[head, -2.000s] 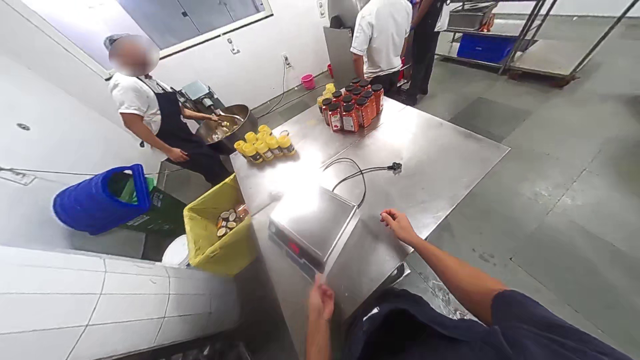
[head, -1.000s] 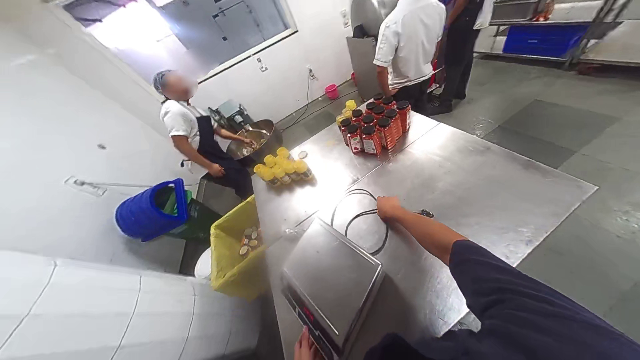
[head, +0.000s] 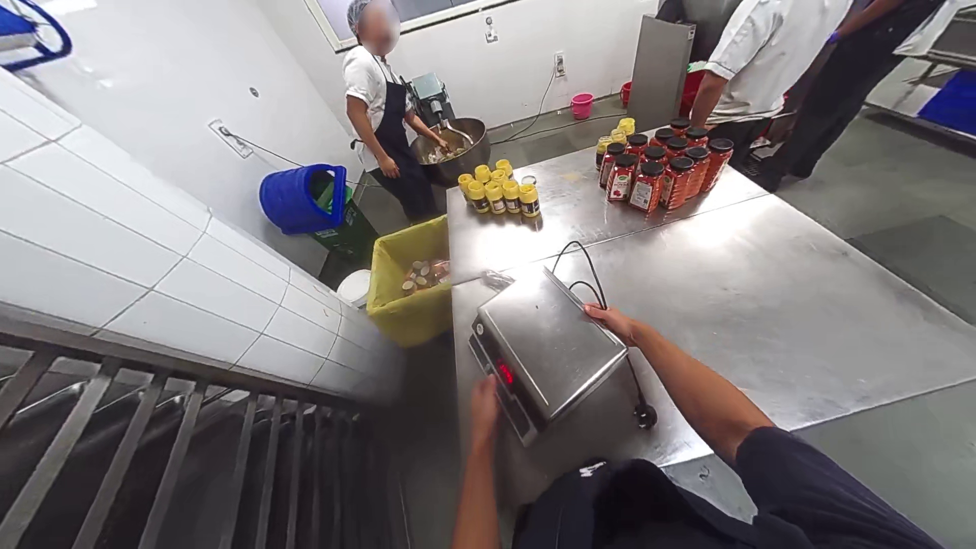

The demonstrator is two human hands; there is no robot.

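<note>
A digital bench scale with a steel platform (head: 553, 335) rests on the steel table (head: 793, 305), turned at an angle, its red display lit on the side near my left hand. My left hand (head: 485, 408), slightly blurred, is at the display side; its fingers are partly hidden at the scale's edge. At the opposite side, my right hand (head: 616, 323) has its fingers on the scale's rim beside the black power cable (head: 601, 278). Whether it grips the rim, the cable or both cannot be told. The cable's plug (head: 645, 415) lies on the table below my right forearm.
Yellow-lidded jars (head: 497, 191) and red jars with black lids (head: 663, 171) stand along the far side. A yellow bin (head: 412, 313) holding jars adjoins the table's left edge. One person works at a large metal bowl (head: 457, 152); others stand behind the red jars. Metal bars (head: 152, 457) are at lower left.
My right hand has moved from the cable on the table to the scale's side. The plug, earlier beyond my right hand, now lies nearer my body. The view has shifted.
</note>
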